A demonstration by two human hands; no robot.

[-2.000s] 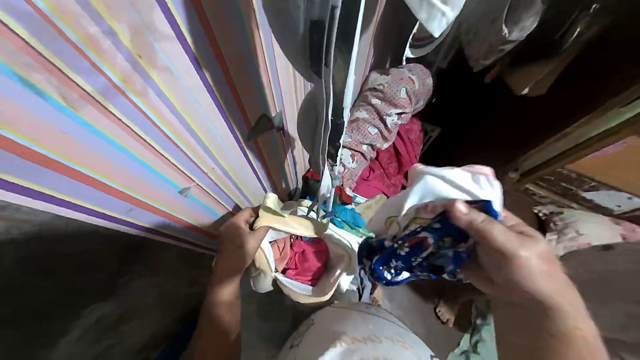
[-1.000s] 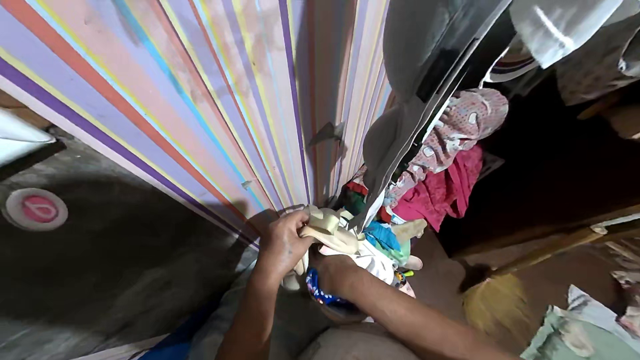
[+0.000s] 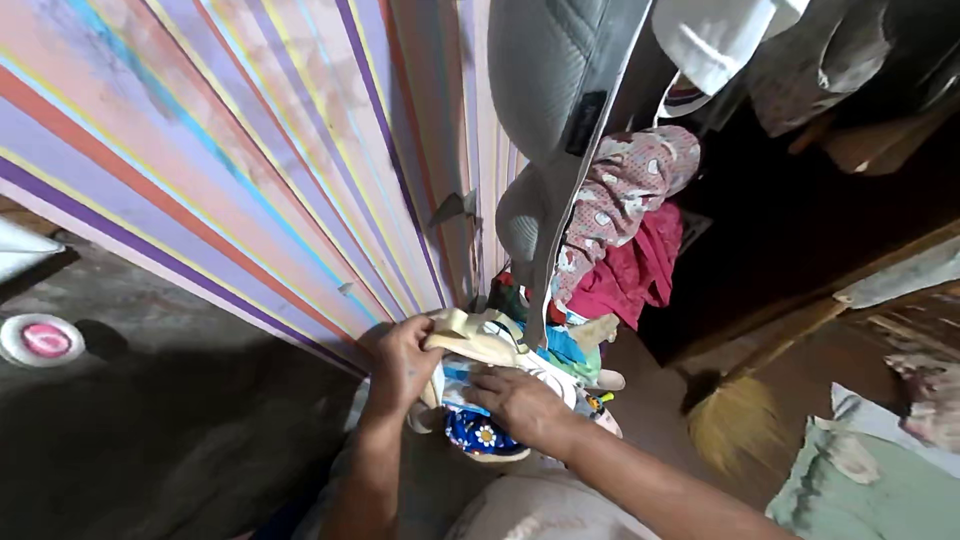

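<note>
My left hand grips the edge of a cream fabric bag near the striped wall. Inside the bag's mouth, my right hand lies with its fingers on folded cloth, and whether it pinches any of it cannot be told. A blue cloth with a daisy print sits at the near side of the opening, beside a light blue and white cloth. Just beyond the bag are a turquoise cloth and other crumpled clothes.
A striped wall fills the left. Grey quilted fabric hangs ahead, by a pink dotted cloth and a magenta cloth. A broom and pale green cloth are at right; a round white-and-pink object is at left.
The blue printed cloth, held up in my right hand two seconds ago, is now in the bag's opening. My left hand still holds the bag's edge. The view has turned left.
</note>
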